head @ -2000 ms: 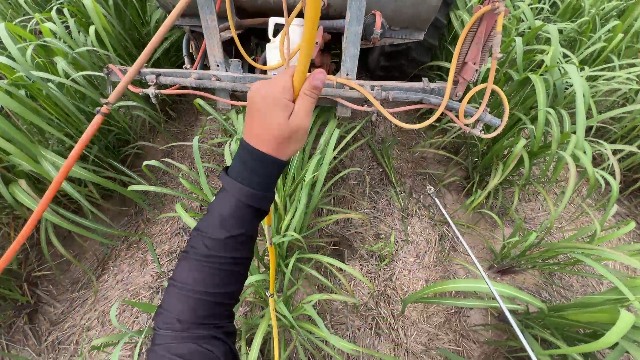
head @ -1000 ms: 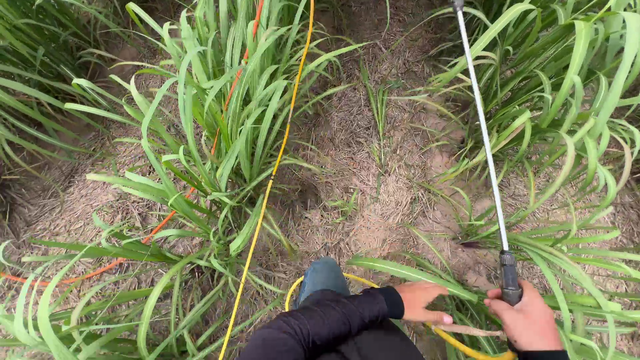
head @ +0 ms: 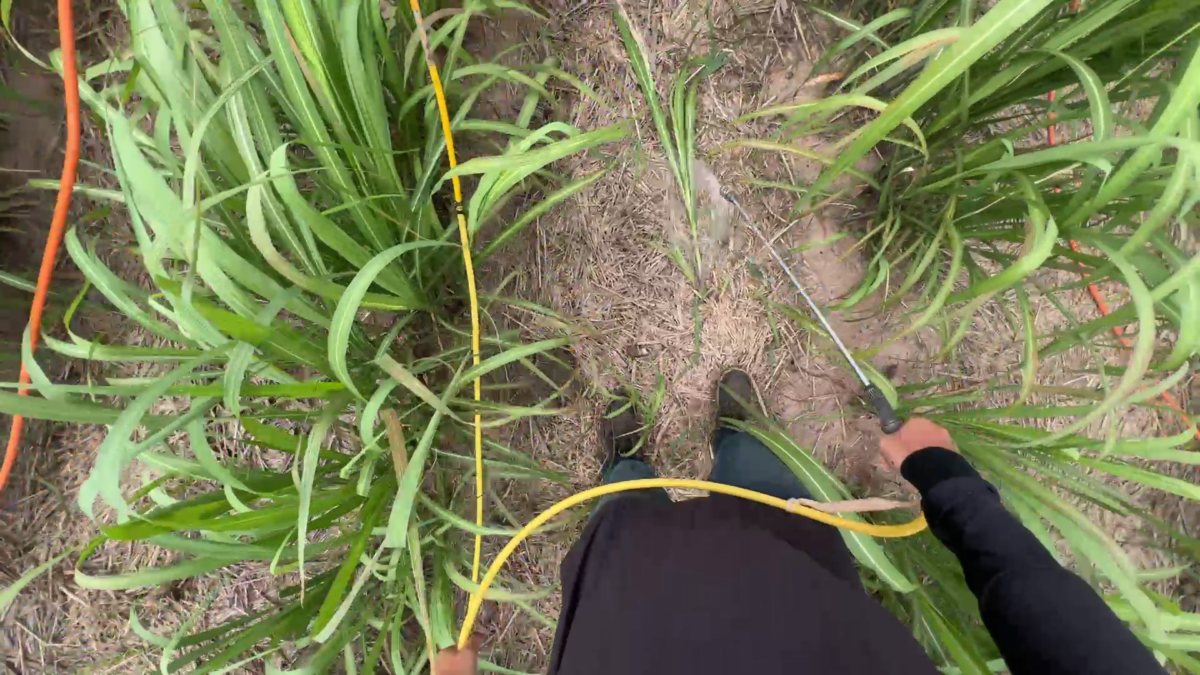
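Note:
My right hand is closed around the black handle of a spray lance. The lance's thin metal tube points up and left, and a faint mist shows at its tip beside a narrow green weed. At the bottom edge, my left hand grips the yellow hose, mostly cut off by the frame. That hose arcs across in front of my body toward my right wrist, with a pale strip tied to it. Another length of yellow hose runs up the left side.
Tall grassy plants stand in a row at left, and more at right. Orange hoses lie at the far left and among the right-hand leaves. Dry straw covers the ground between the rows, where my shoes stand.
My left hand, near the lance handle a second ago, is now at the lower left on the yellow hose. The lance tip has swung left, and mist now shows there.

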